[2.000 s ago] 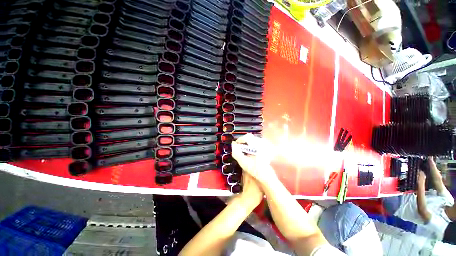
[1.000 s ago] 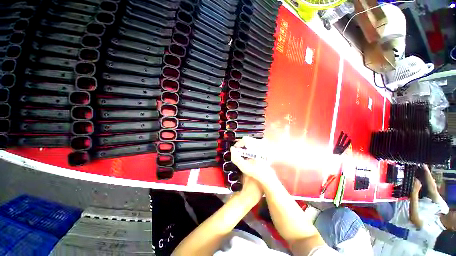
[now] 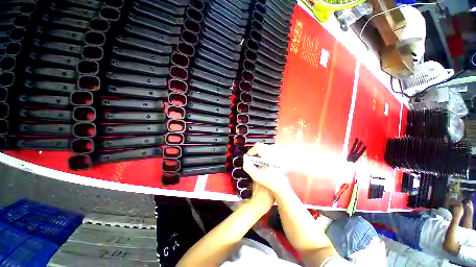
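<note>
Dense columns of black handle-like parts (image 3: 130, 105), each with an oval loop at one end, cover the left of the table. My hands meet at the lower end of the rightmost column, washed out by glare. My right hand (image 3: 271, 176) is closed around a small pale item (image 3: 265, 164) with dark marks. My left hand (image 3: 262, 192) lies below and against it, its fingers mostly hidden, so its grip cannot be told. Loops of black parts show just left of my hands.
The red-covered table (image 3: 313, 99) carries loose short black pieces (image 3: 356, 149), a green-handled tool (image 3: 353, 196) and black stacks (image 3: 428, 151) at right. Blue crates (image 3: 36, 224) stand on the floor. A seated person's jeans (image 3: 355, 234) show close to my right arm. Another person's arms (image 3: 459, 224) show far right.
The view has shifted slightly, moving the rows up a little. My hands stay together at the same spot. The person at far right has lowered their arms.
</note>
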